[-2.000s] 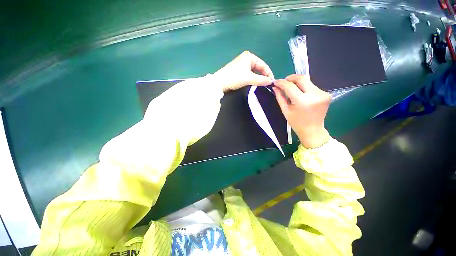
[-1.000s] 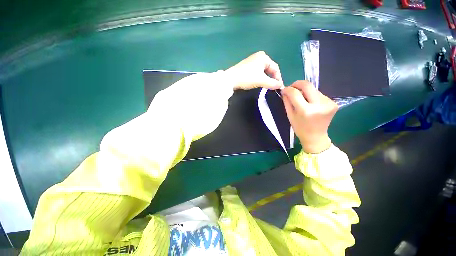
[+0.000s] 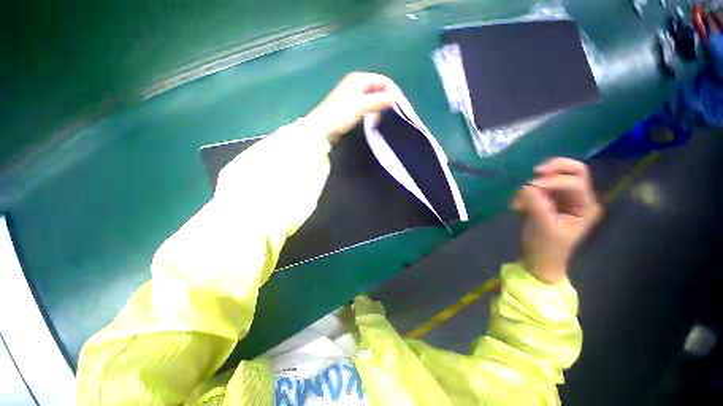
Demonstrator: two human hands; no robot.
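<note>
A matte black sheet (image 3: 341, 198) lies on the green bench mat, partly covered by my left sleeve. A white liner ribbon (image 3: 394, 168) hangs in a curve over its right part. My left hand (image 3: 357, 105) is closed on the ribbon's upper end at the sheet's far right corner, where the white edge is bent up. My right hand (image 3: 559, 214) is off to the right, beyond the bench's near edge, blurred, with fingers curled. A thin dark streak (image 3: 476, 169) lies between the sheet and my right hand; whether the fingers hold it is unclear.
Another black sheet (image 3: 527, 75) lies on crinkled clear plastic (image 3: 495, 141) at the back right. White sheets (image 3: 28, 293) lie at the far left. Blue cloth (image 3: 646, 139) and small dark items are at the far right. A yellow line (image 3: 456, 309) crosses the dark floor.
My right hand has moved away from my left, to the right and nearer me. My left hand remains at the sheet's corner, where the white edge now stands out bent. The view has shifted slightly.
</note>
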